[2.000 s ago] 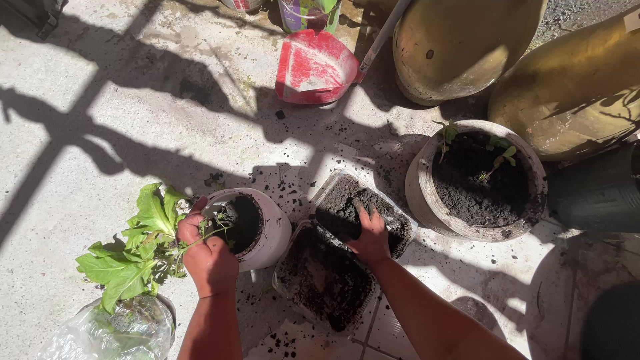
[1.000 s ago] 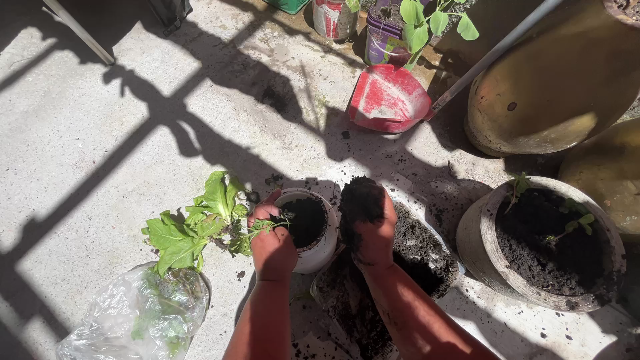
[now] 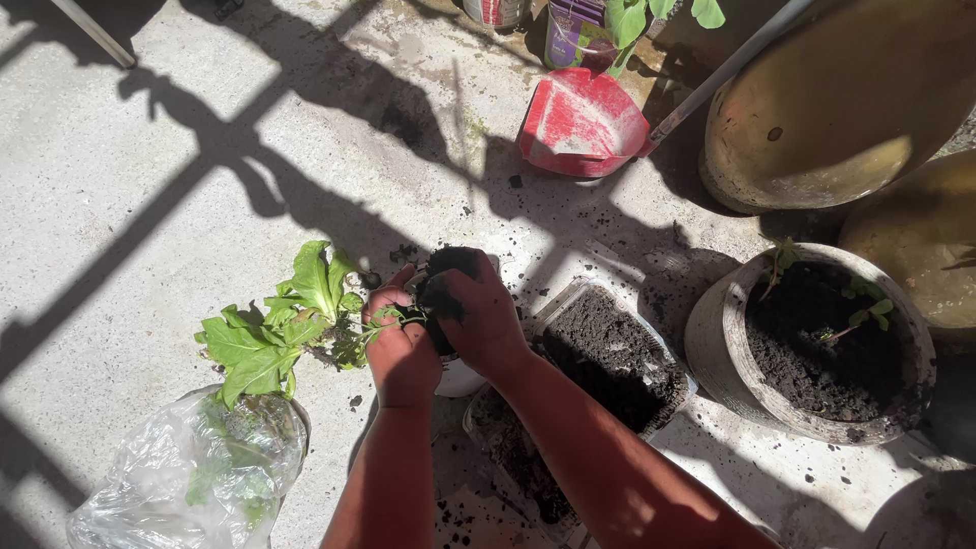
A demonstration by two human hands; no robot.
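My left hand (image 3: pixel 400 347) is at the left rim of a small white pot (image 3: pixel 460 377), its fingers closed on the thin stem of a green seedling (image 3: pixel 385 320). Over the same pot, my right hand (image 3: pixel 484 324) holds a clump of dark soil (image 3: pixel 450 274). Both hands hide most of the pot's mouth. A clear plastic container of soil (image 3: pixel 618 351) lies open beside my right forearm, its other half (image 3: pixel 518 465) partly under that arm. Leafy green plants (image 3: pixel 267 335) lie on the ground left of my left hand.
A clear plastic bag (image 3: pixel 191 473) with greens is at lower left. On the right stands a large round pot (image 3: pixel 724 358) with soil and small plants, below big tan vessels (image 3: pixel 831 114). A red dustpan (image 3: pixel 583 126) with a long handle and a purple container (image 3: pixel 572 38) are farther back.
My right hand was in the container's soil two seconds ago, then held soil up beside the white pot. It is now over the pot, close against my left hand. The view has shifted.
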